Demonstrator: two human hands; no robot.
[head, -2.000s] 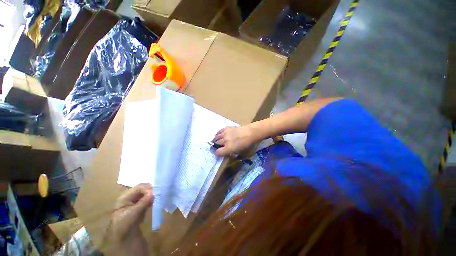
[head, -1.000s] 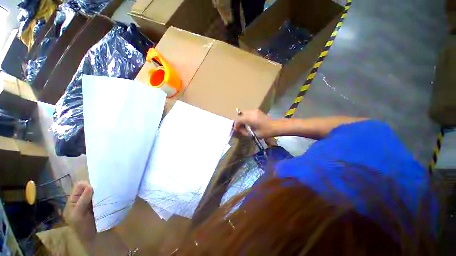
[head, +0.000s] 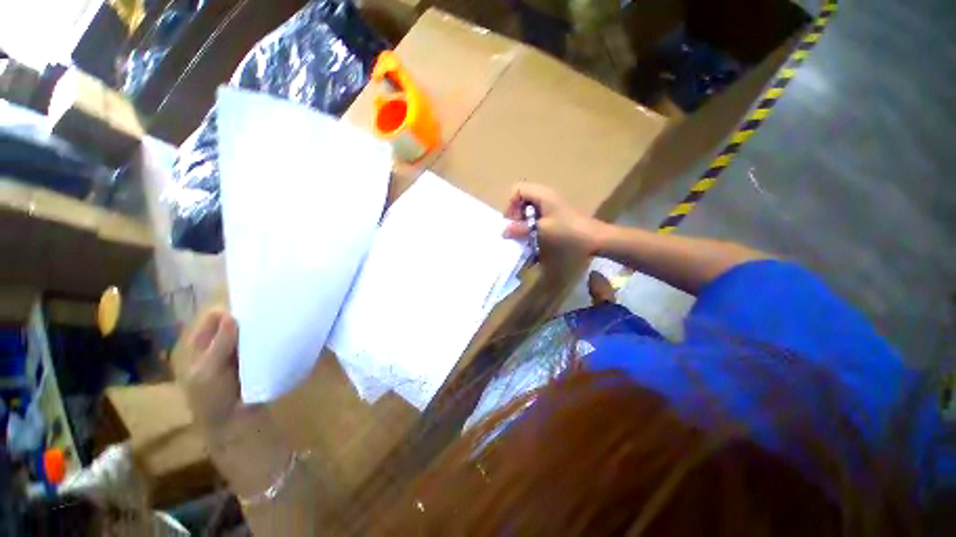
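Observation:
My left hand (head: 210, 351) holds the lower left edge of a raised white sheet (head: 299, 236), which stands tilted and slightly curved over the carton. A stack of white sheets (head: 425, 288) lies on the closed brown carton (head: 556, 121), with faint print near its lower edge. My right hand (head: 550, 222) is at the stack's right edge, with a dark pen (head: 531, 226) with a lighter end between its fingers. Whether the right fingertips also pinch the sheets is unclear. An orange tape dispenser (head: 417, 117) lies on the carton beyond the papers.
Dark goods in shiny plastic (head: 314, 58) lie beyond the carton's left side. An open carton (head: 760, 37) stands at the upper right, beside yellow-and-black floor tape (head: 750, 128). More cartons (head: 63, 246) are at the left. Hair covers the bottom of the view.
The left hand has lifted a sheet off the stack and swung it left. The right hand has moved from the printed page to the stack's upper right edge. The view has shifted slightly.

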